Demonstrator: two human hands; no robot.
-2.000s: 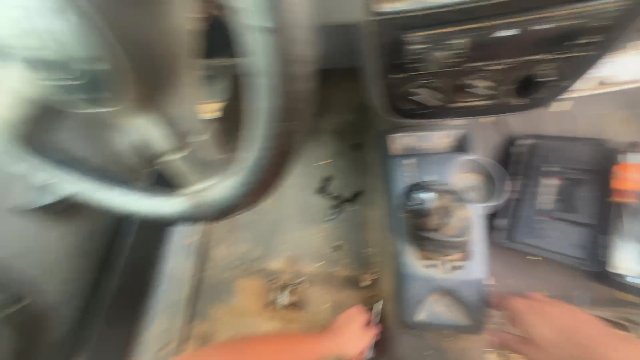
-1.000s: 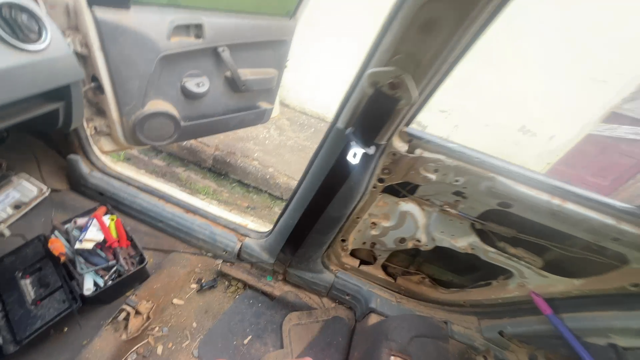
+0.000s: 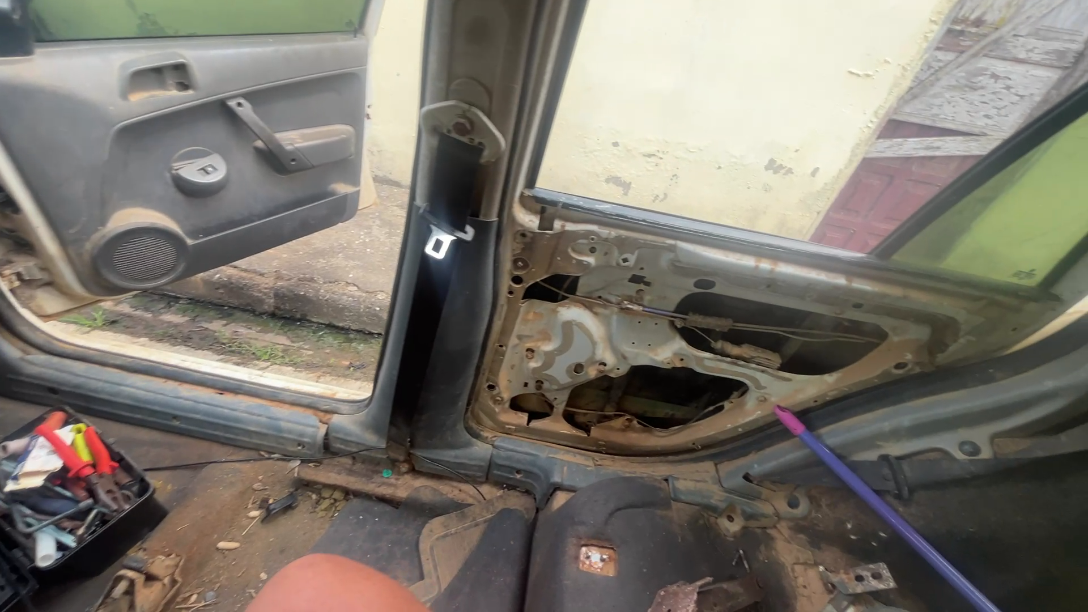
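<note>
Neither my left hand nor my right hand shows in the head view now. My bare knee (image 3: 336, 585) is at the bottom edge, over the stripped car floor (image 3: 212, 501). At the lower left sits a black toolbox (image 3: 127, 518) filled with tools, among them red-handled pliers (image 3: 76, 450). A purple pole with a pink tip (image 3: 884, 506) slants across the lower right, its tip in front of the lower edge of the rear door's bare metal inner panel (image 3: 578, 340). A seat belt (image 3: 455, 187) with a metal tongue (image 3: 439, 244) hangs on the door pillar.
The front door (image 3: 255, 153) with its grey trim, speaker and window crank stands open at the left. Along its opening runs the door sill (image 3: 170, 399). Rusty metal brackets (image 3: 858, 578) lie at the lower right. Outside are a kerb (image 3: 297, 293) and a pale wall (image 3: 722, 110).
The view has swung from the steering wheel and centre console to the door side. Both hands, visible two seconds ago near the console, are out of view.
</note>
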